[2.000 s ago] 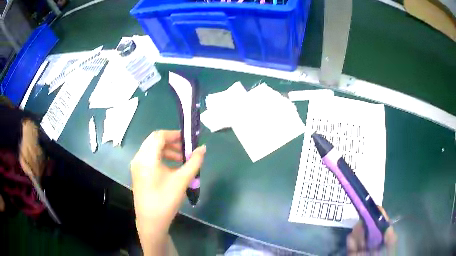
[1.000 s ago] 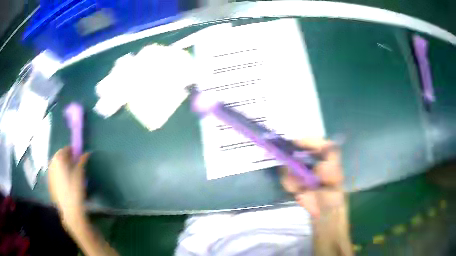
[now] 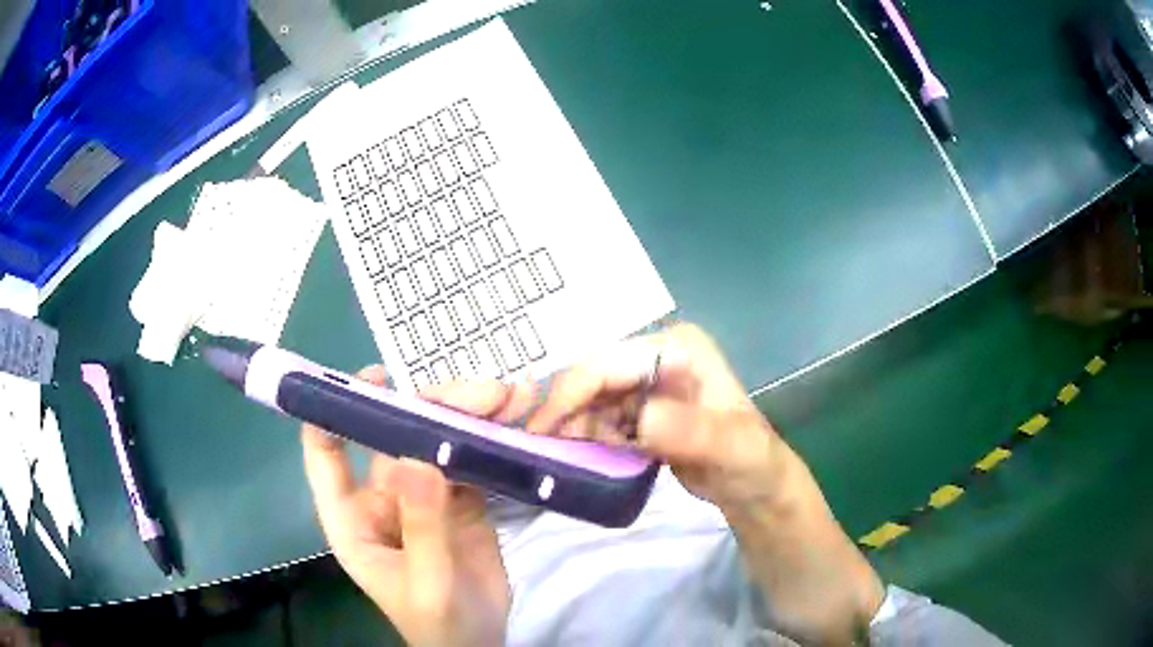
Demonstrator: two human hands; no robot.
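A pink and black pen device [image 3: 468,442] lies slantwise close in front of me, its dark tapered tip pointing up-left. My left hand [image 3: 411,531] holds it from below, thumb on the black side. My right hand [image 3: 683,417] is at the blunt end with its fingers curled behind the device; a thin dark thing shows at its fingertips, too small to name. A white sheet with rows of black-outlined rectangles [image 3: 575,209] lies behind the hands, its lower edge partly hidden by them.
A second pen device [image 3: 123,455] lies at left, another [image 3: 919,63] at far upper right. Crumpled white cloth [image 3: 171,284] lies over a dotted sheet [image 3: 259,253]. A blue bin [image 3: 139,114] stands upper left. Paper pieces [image 3: 48,474] lie far left. A dark round object [image 3: 1119,70] is far right.
The view has swung right. My left hand has let go of its pen device, now on the worktop at left, and has taken hold of the one my right hand carried, now turned lengthwise across.
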